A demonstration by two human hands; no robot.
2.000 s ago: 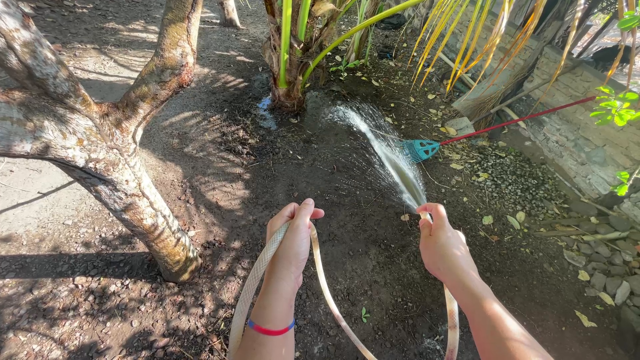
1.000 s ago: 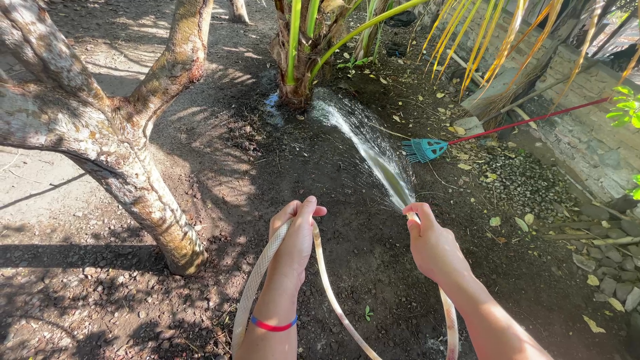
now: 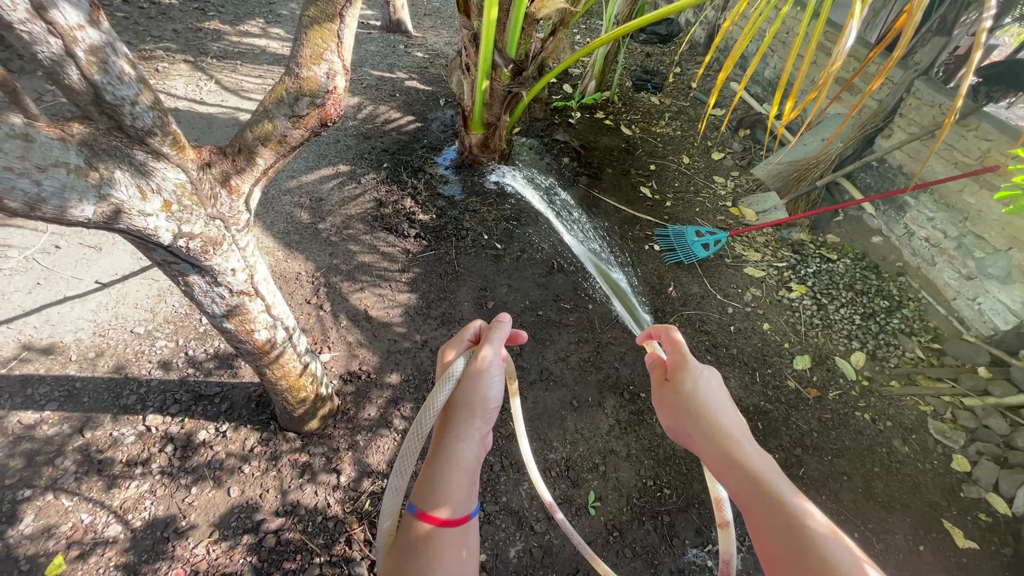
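A pale braided garden hose (image 3: pixel 418 438) loops through both hands. My left hand (image 3: pixel 474 368), with a red and blue band at the wrist, is closed around a bend of it at lower centre. To the right, my right hand (image 3: pixel 688 382) grips the hose near its end, fingers at the mouth. From there a stream of water (image 3: pixel 584 250) arcs up and left and lands at the base of a palm trunk (image 3: pixel 486 104), where the soil is wet and a small puddle (image 3: pixel 450 164) shines.
A branching tree trunk (image 3: pixel 264 328) stands at left. A turquoise leaf rake (image 3: pixel 691 242) with a red handle lies at right, near a stone wall (image 3: pixel 960 216) and a gravel patch (image 3: pixel 856 300). Yellow palm fronds (image 3: pixel 808 64) hang at upper right; stones (image 3: pixel 988 436) lie at lower right.
The landing point of the water has moved left, closer to the palm's base. Both hands keep their hold on the hose.
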